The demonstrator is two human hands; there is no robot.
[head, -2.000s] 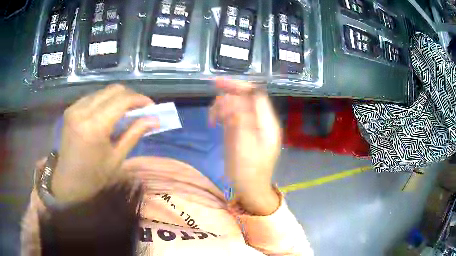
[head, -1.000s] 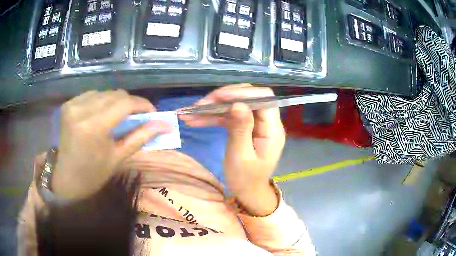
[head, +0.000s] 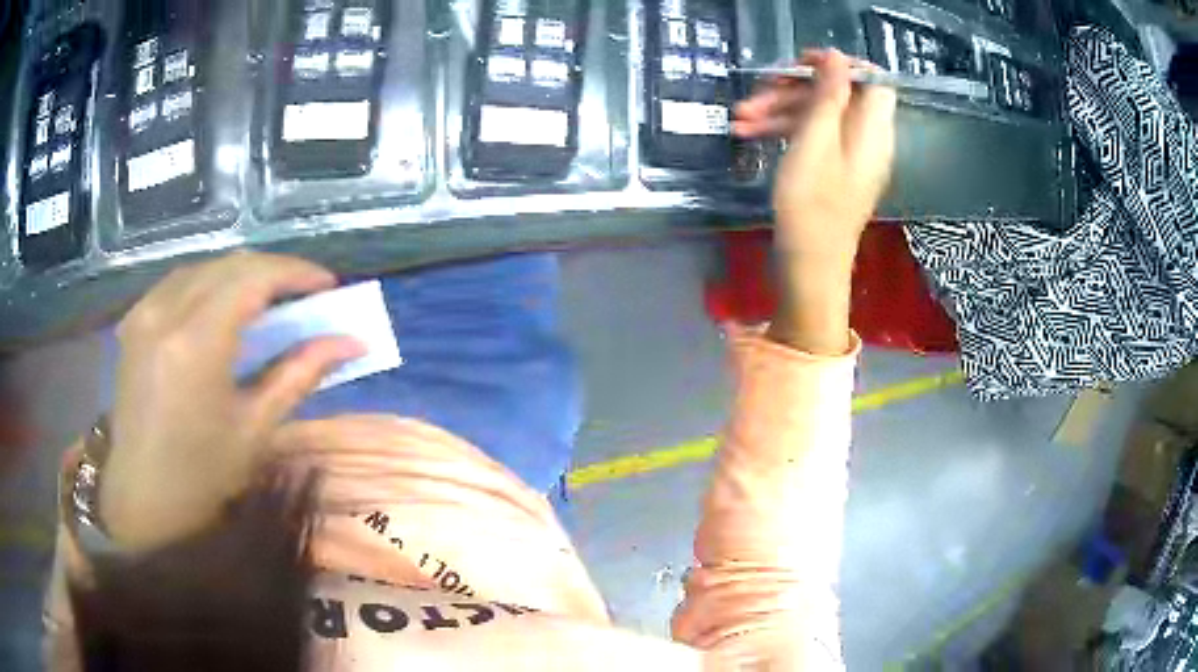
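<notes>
My left hand (head: pixel 210 381) grips a white to pale blue label sheet (head: pixel 344 331) between thumb and fingers, in front of the bench edge. My right hand (head: pixel 834 151) holds slim silver tweezers (head: pixel 907 82), with the tips over the right part of the nearest tray, beside the rightmost black phone housing (head: pixel 688 82). Any label at the tips is too small to see. Several more housings lie in the pockets of the clear tray (head: pixel 421 184), each with square patches and a white barcode label (head: pixel 523 126).
The trays lie on a dark green bench (head: pixel 972 164). Another tray with black housings (head: pixel 907 50) is at the upper right. A person in a black-and-white patterned top (head: pixel 1051 289) is at the right. A red object (head: pixel 907 295) and yellow floor line (head: pixel 657 458) show below the bench.
My right hand has moved from the label sheet forward and right to over the tray, with the tweezers. My left hand still holds the sheet, slightly further left. The tray appears shifted left.
</notes>
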